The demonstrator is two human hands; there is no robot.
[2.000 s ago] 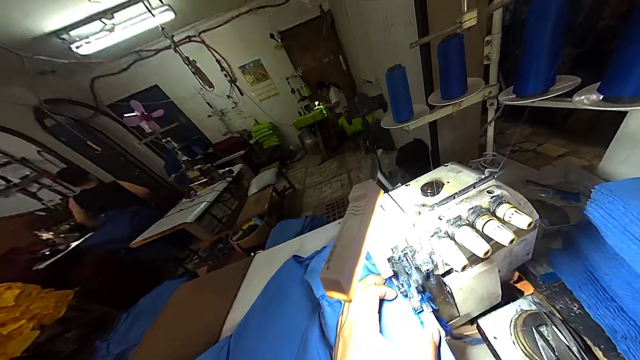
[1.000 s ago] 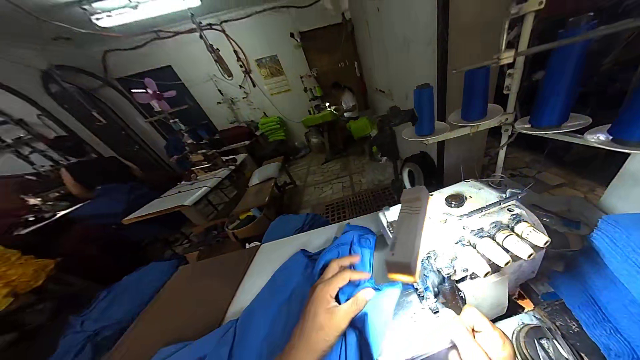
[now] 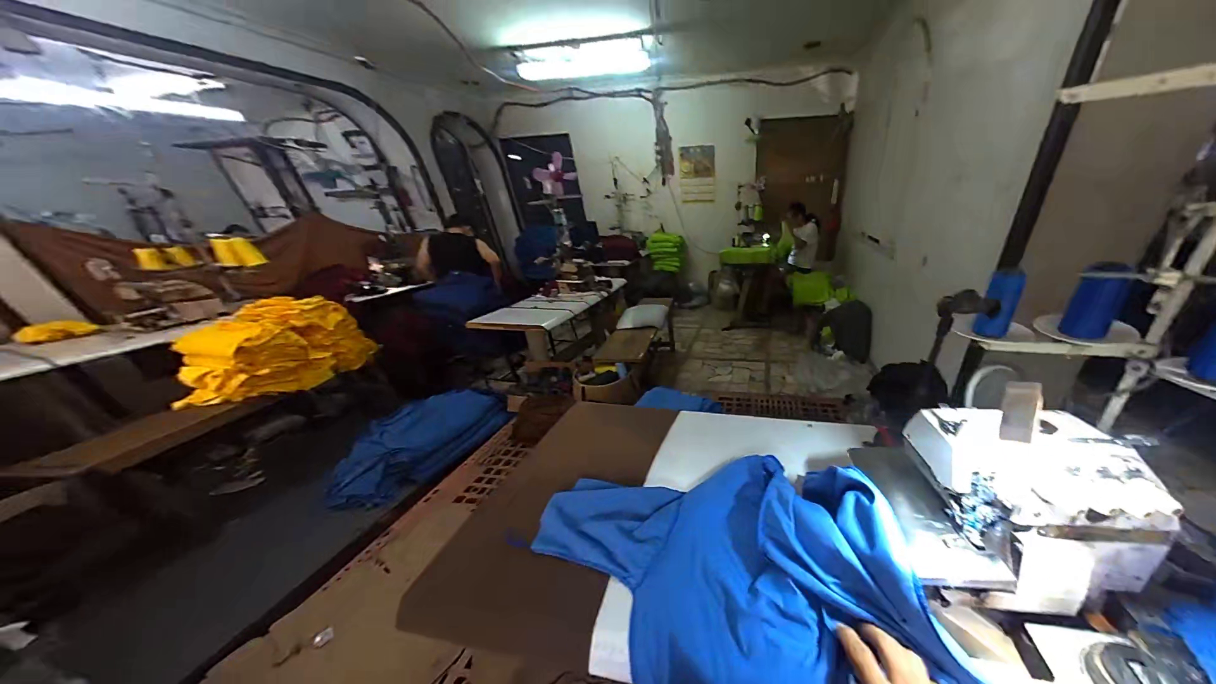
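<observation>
A blue fabric garment [image 3: 741, 570], with a sleeve-like part spread to the left, lies in folds over the white and brown worktable. At the bottom right, the fingers of one hand, which looks like my right hand [image 3: 883, 655], grip its folds; the palm is mostly hidden. My left hand is not seen. Just right of the garment stands a white overlock sewing machine [image 3: 1054, 475], brightly lit around its needle area. The cloth lies beside its metal plate [image 3: 936, 532]. Blue thread cones [image 3: 1097, 302] stand on the rack behind.
The brown table panel [image 3: 532, 551] borders a perforated surface. Folded blue cloth [image 3: 418, 446] lies to the left, and a yellow fabric stack [image 3: 271, 347] rests on a bench. Two people [image 3: 458, 252] [image 3: 803, 237] are at other tables farther back. A cardboard box [image 3: 606, 385] stands beyond the table.
The view has swung well to the left. The blue garment has moved away from the needle area and is spread over the table. The left hand, seen on the cloth before, is no longer visible.
</observation>
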